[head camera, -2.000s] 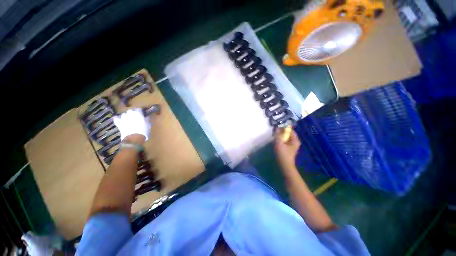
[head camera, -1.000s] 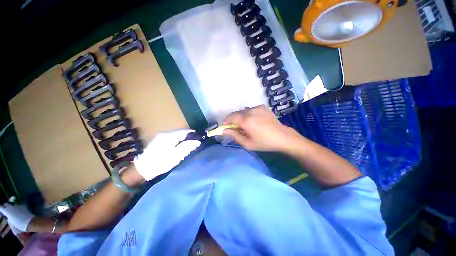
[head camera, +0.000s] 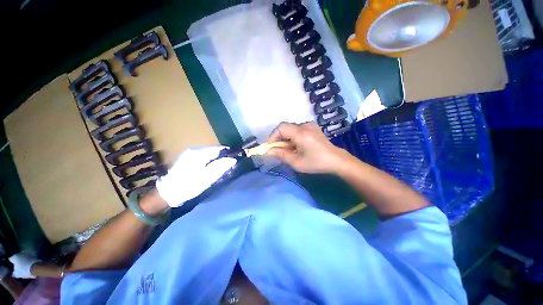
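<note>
My left hand, in a white glove, holds a black bracket-shaped part close to my body at the centre. My bare right hand holds a short tool with a pale yellow handle. The tool's tip is at the part's right end; the exact contact is too small to tell. A column of black parts lies packed along the right side of the white sheet. A row of greyer parts lies on the brown cardboard at the left, partly behind my left hand.
An orange fan or lamp stands at the upper right over a cardboard piece. A blue lattice crate is right of the bench. A white paper scrap lies at the sheet's corner. Another person's white-gloved hand is at the lower left.
Two seconds ago my left hand was over the cardboard parts and my right hand by the column's lower end. Both have come together at my body with a part. Since one second ago they moved little.
</note>
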